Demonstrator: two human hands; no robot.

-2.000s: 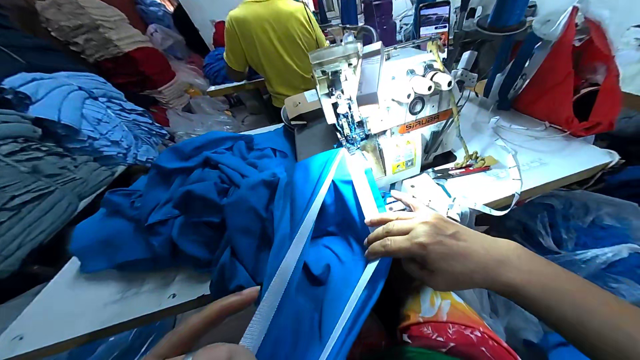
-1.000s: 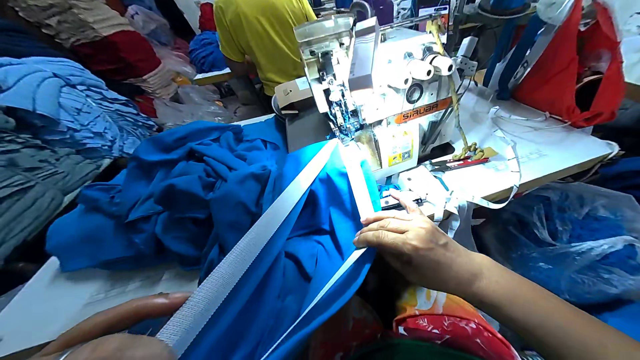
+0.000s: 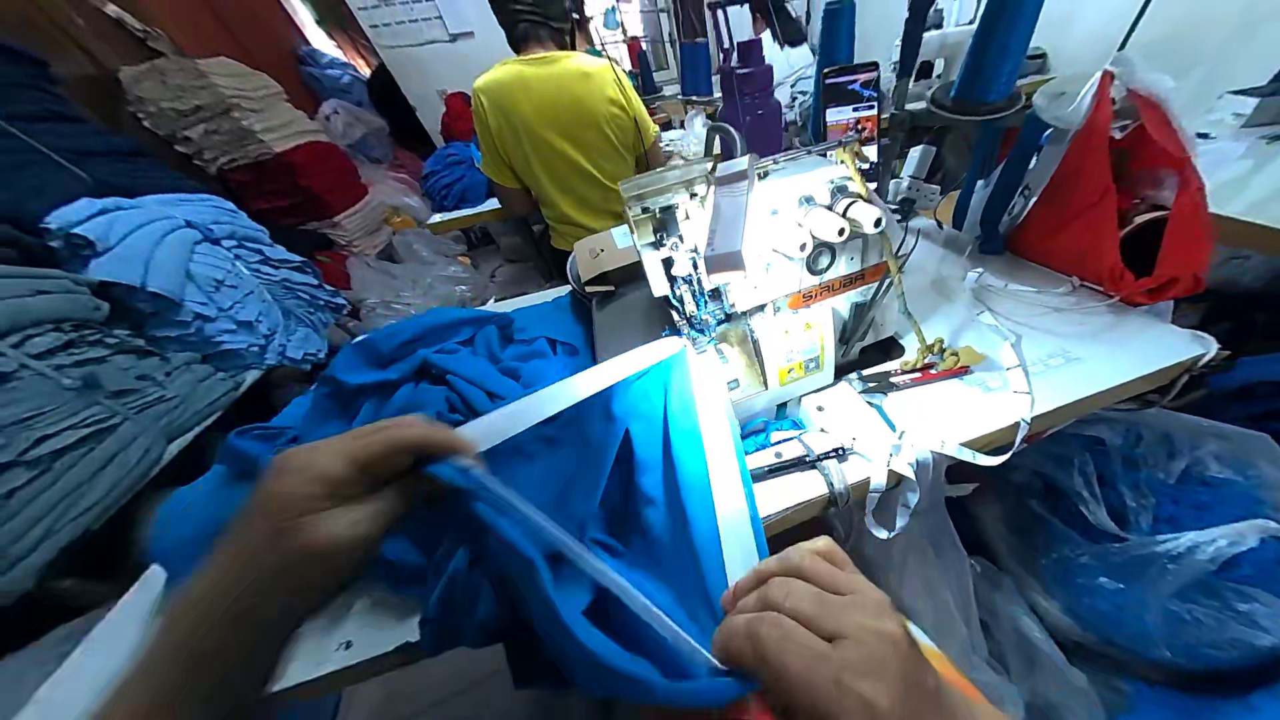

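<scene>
Blue fabric [image 3: 640,470] edged with a white elastic band [image 3: 722,470] runs from the needle area of a Siruba overlock sewing machine [image 3: 800,270] down to my hands. At the left, my left hand [image 3: 345,500], blurred, pinches the band and the fabric edge. My right hand [image 3: 820,630] grips the fabric and band near the table's front edge, its fingertips curled over them. Between the hands the edge hangs in a slack curve. More blue fabric lies bunched behind my left hand.
Red-handled snips [image 3: 915,378] and a measuring tape [image 3: 1015,400] lie right of the machine. A plastic bag of blue cloth [image 3: 1130,540] is at the lower right. Stacks of cut fabric [image 3: 200,270] stand at the left. A person in a yellow shirt [image 3: 565,140] sits beyond the machine.
My left hand has come up from the lower left edge and holds the band higher. My right hand has moved down along the band, away from the machine.
</scene>
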